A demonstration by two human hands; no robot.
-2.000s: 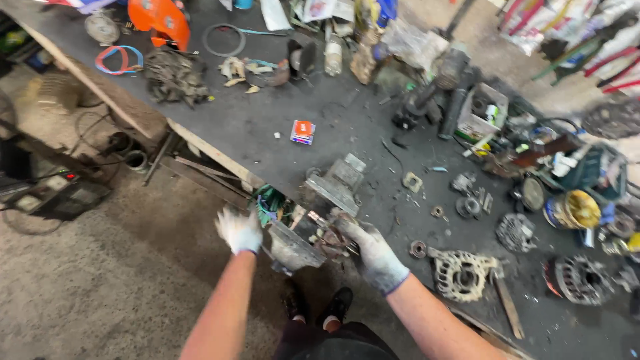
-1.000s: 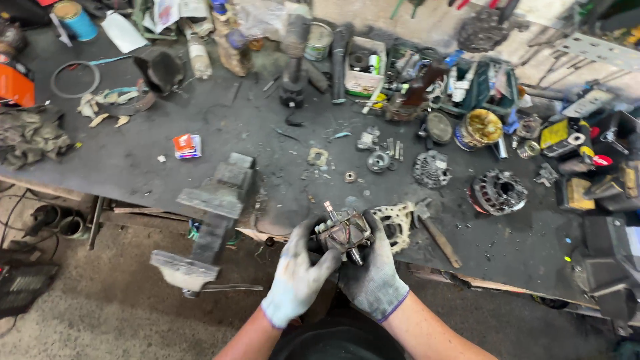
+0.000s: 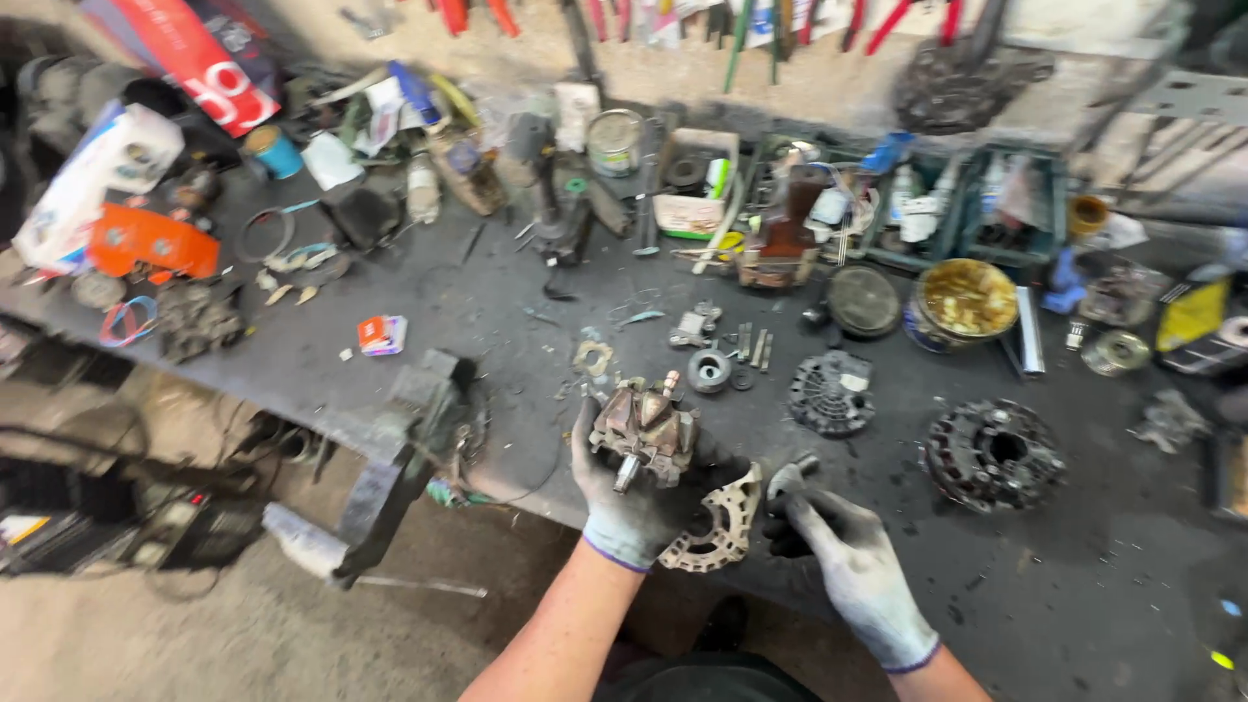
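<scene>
My left hand, in a grey work glove, holds an alternator rotor with claw poles, its threaded shaft end toward me. My right hand, gloved too, is closed around the hammer, whose metal head shows above the fingers; the handle is hidden. Between the hands lies a pale alternator end housing at the bench edge, partly covered by my left hand. Beyond it are a round black slotted cover and a small pulley-like ring. An alternator stator housing lies to the right of my right hand.
A bench vise juts over the front edge on the left. Farther back stand a tin of yellowish grease, a cardboard box, green trays and a power tool. A small red box lies left of centre.
A second ago both hands held the rotor; now only my left hand does. My right hand has moved right to the hammer and closed on it. Two seconds ago the hands were by the vise.
</scene>
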